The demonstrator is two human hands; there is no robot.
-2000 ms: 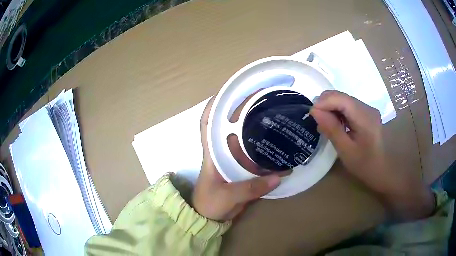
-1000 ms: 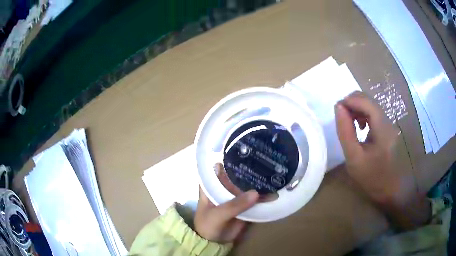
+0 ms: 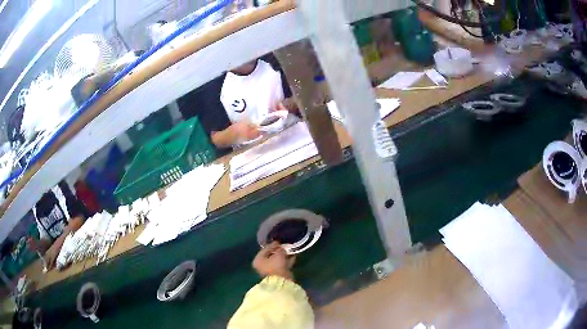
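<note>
A white ring-shaped housing with a dark centre is over the dark green conveyor belt, near the middle of the view. My left hand, in a pale yellow sleeve, holds its near rim, with the fingertips at the dark centre's lower edge. Whether the housing touches the belt I cannot tell. The print on its centre is too blurred to read. My right hand is out of the picture.
More housings lie on the belt. A pale metal upright stands right of my hand. White sheets and housings are at right. Opposite are a person in a white-fronted shirt, a green crate and papers.
The view has swung up from the bench to the conveyor. The housing in my left hand has moved from above the work sheets to over the belt. My right hand has left the view.
</note>
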